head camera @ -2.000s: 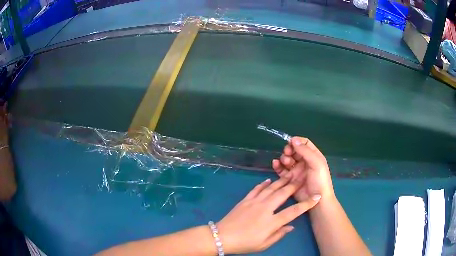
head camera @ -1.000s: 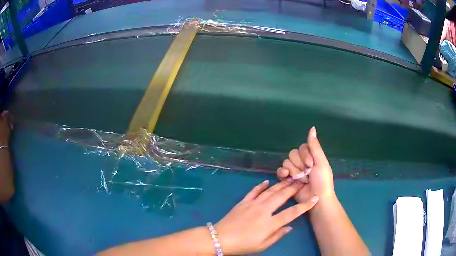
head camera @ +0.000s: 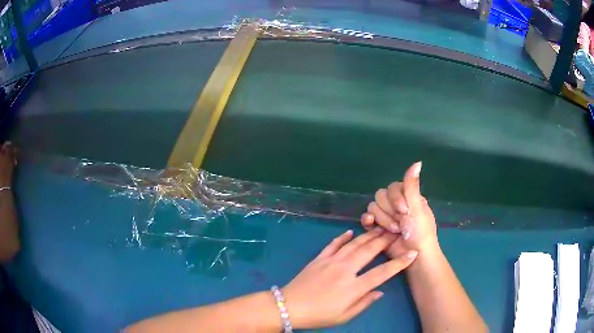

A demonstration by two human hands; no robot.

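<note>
My left hand (head camera: 339, 279), with a beaded bracelet at the wrist, lies palm down with fingers apart. Its fingertips touch the palm and wrist of my right hand (head camera: 405, 218). My right hand is turned palm up, its fingers curled inward and its thumb pointing up. A small shiny spot shows near its curled fingertips; I cannot tell whether it is a clear strip or a fingernail. The inside of the curled fingers is partly hidden.
The dark green conveyor (head camera: 391, 117) lies beyond the bench, crossed by yellow-brown tape (head camera: 215, 97). Wrinkled clear tape (head camera: 195, 185) runs along its near edge. Two white stacks (head camera: 534, 293) (head camera: 568, 286) stand at the right. Another person's arm (head camera: 8, 214) shows at the left edge.
Two seconds ago my right hand held a thin clear strip out at its fingertips. Its fingers have since curled in and its thumb has risen; the strip is not clearly visible. My left hand has hardly moved.
</note>
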